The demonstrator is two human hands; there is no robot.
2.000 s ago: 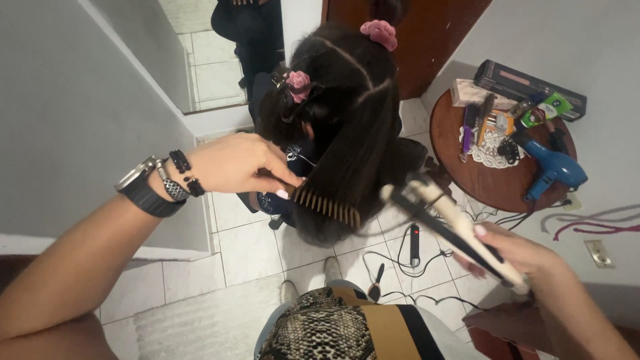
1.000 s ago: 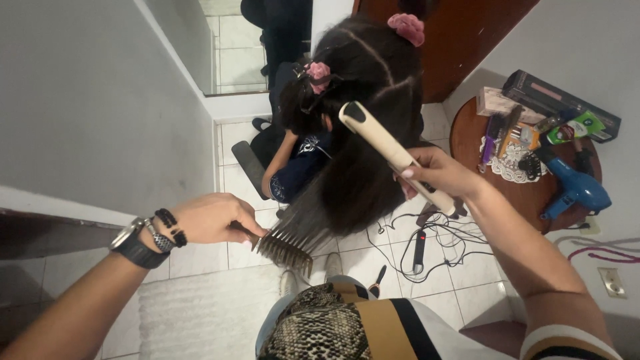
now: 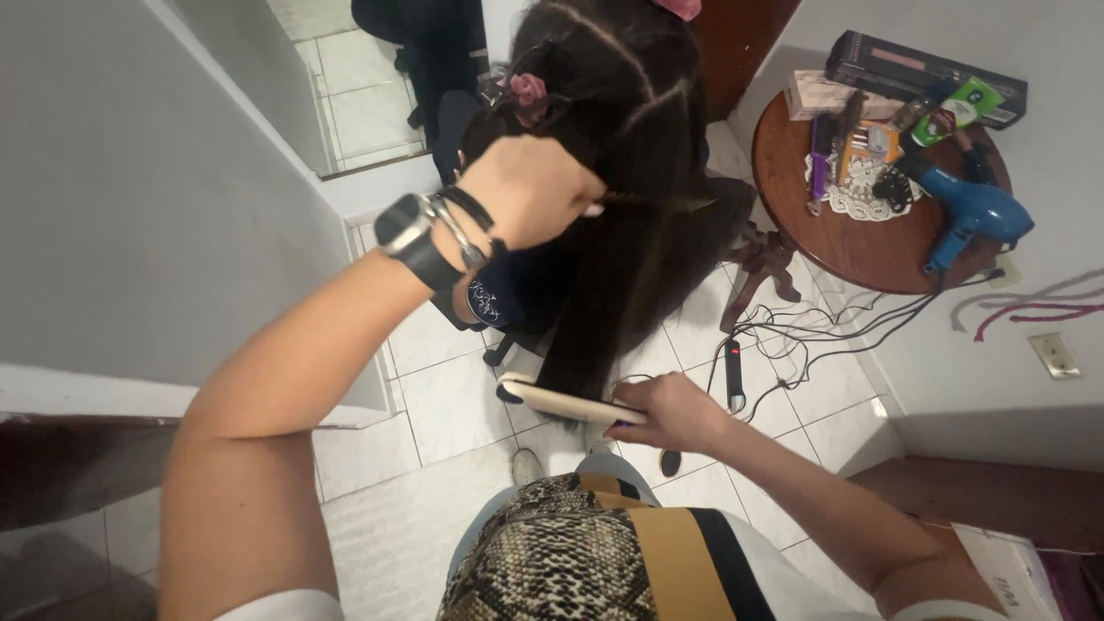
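A seated person's long dark hair [image 3: 604,285] hangs down in front of me, parted on top, with a pink rose hair clip [image 3: 528,89] at the left side. My left hand [image 3: 530,194] is closed by the head; in it is the comb, whose teeth are blurred and mostly hidden against the hair. Lower down, my right hand [image 3: 668,416] grips a cream hair straightener [image 3: 569,404], its plates lying across the lower ends of a hair section. How tightly the plates are pressed cannot be seen.
At right, a round wooden table [image 3: 828,233] bears a blue hair dryer [image 3: 983,211], a green tube [image 3: 956,112], boxes and a lace doily. A power strip [image 3: 734,375] and tangled cords lie on the tiled floor. A wall stands at left.
My left hand has risen from the hair ends to beside the head. My right hand has moved the straightener down from beside the hair to its lower ends.
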